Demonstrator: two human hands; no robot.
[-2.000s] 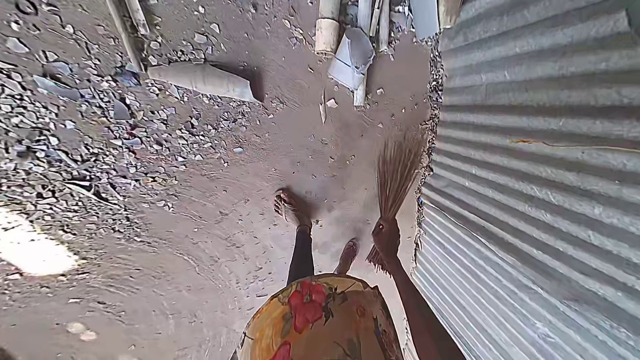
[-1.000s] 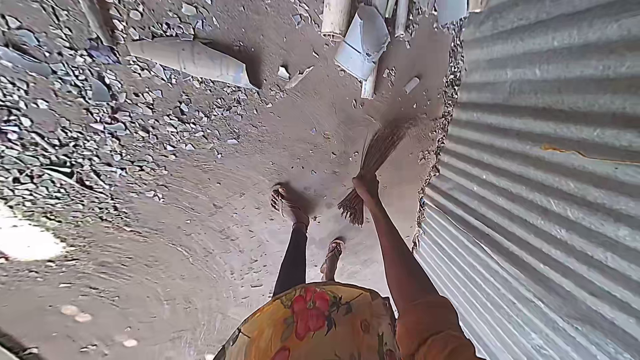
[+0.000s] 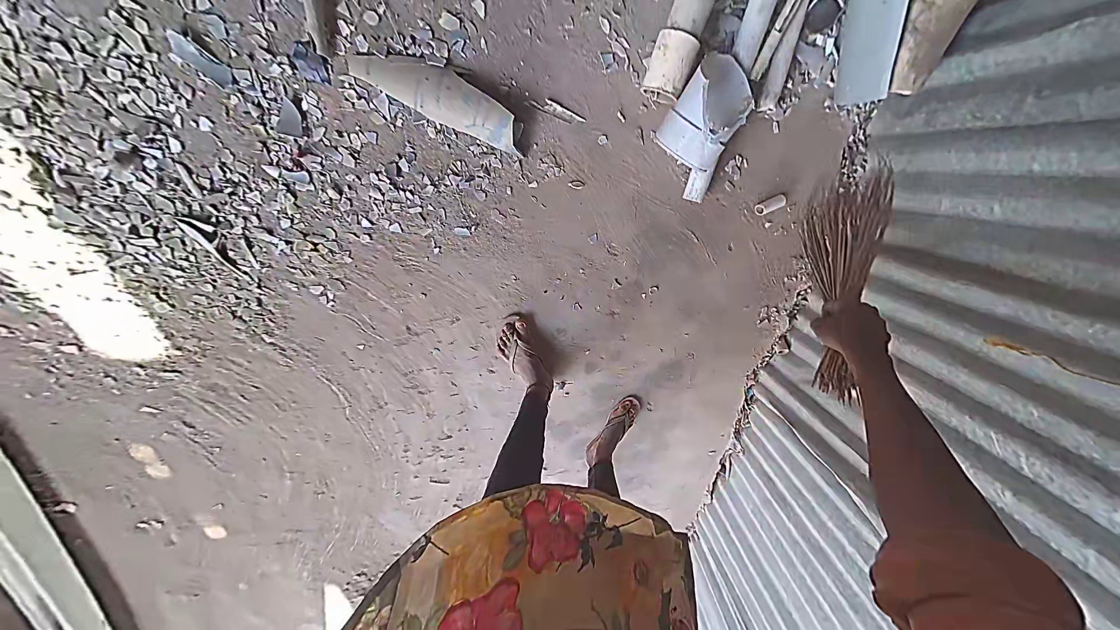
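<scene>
My right hand (image 3: 853, 334) is closed around the bound middle of a short stick broom (image 3: 844, 232), at the right of the head view. The broom's bristles fan away from me, in front of the corrugated metal wall (image 3: 1006, 262), and its cut ends stick out below my fist. Whether the bristles touch the wall or the ground, I cannot tell. Dusty bare ground (image 3: 647, 289) lies to the left of the broom. My left hand is out of view.
Broken shards (image 3: 289, 157) cover the ground at upper left, with a long curved pipe fragment (image 3: 437, 101) beside them. Several pipes (image 3: 674, 61) and a broken white pipe piece (image 3: 709, 109) lie at the top right. A small tube (image 3: 770, 205) lies near the broom. My sandalled feet (image 3: 525, 354) are at centre.
My right hand has swung the broom to the right, from over the ground a second ago to in front of the metal wall. It has kept its hold throughout.
</scene>
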